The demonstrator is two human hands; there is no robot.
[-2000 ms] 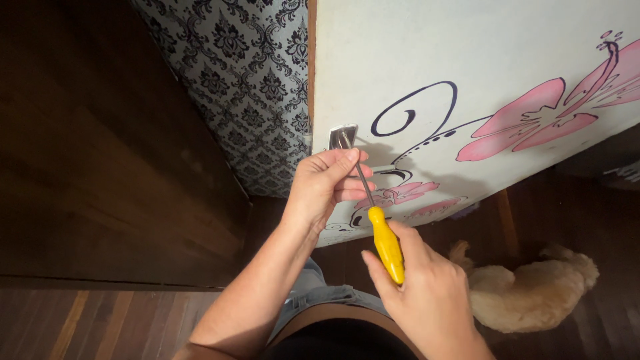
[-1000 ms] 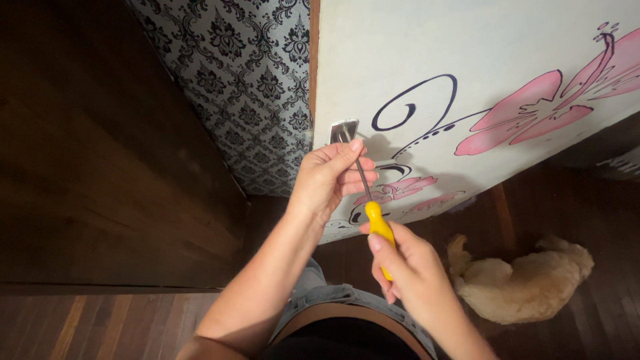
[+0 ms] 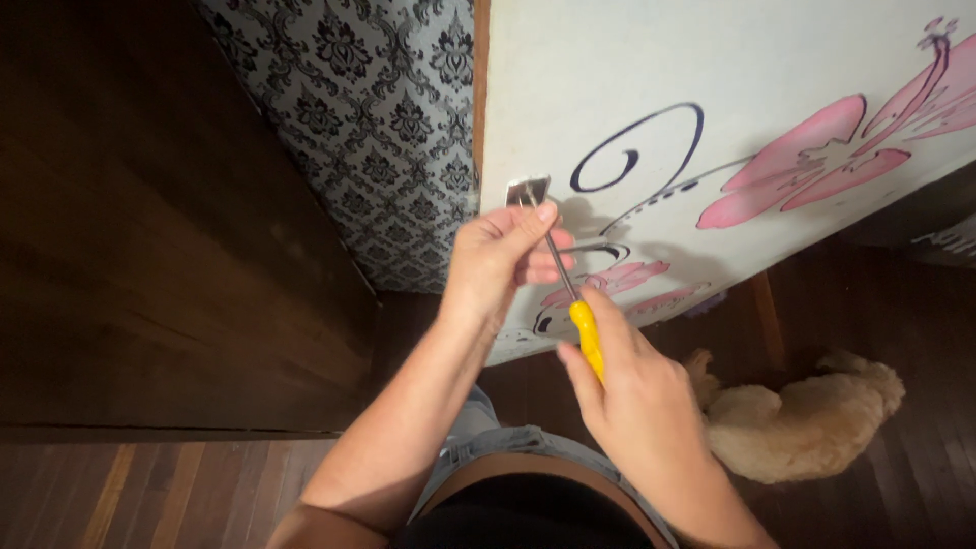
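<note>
A screwdriver with a yellow handle [image 3: 587,339] and a long metal shaft slants up to a small rectangular recess or plate [image 3: 528,189] near the left edge of a white painted panel. My right hand [image 3: 637,381] is around the handle, its fingers loosely curled. My left hand [image 3: 507,248] is at the upper shaft, thumb and index finger on it close to the plate, the other fingers apart. The tip of the screwdriver is at the plate; what it touches there is too small to tell.
The white panel [image 3: 686,46] bears painted pink flowers. Behind it is a wall with black damask wallpaper [image 3: 343,53]. A dark wooden surface [image 3: 152,229] stands on the left. A light-coloured dog [image 3: 801,427] lies on the wooden floor at the right.
My right hand has shifted and changed its grip around the yellow handle. The left hand stays at the shaft near the plate. The dog has moved its head a little.
</note>
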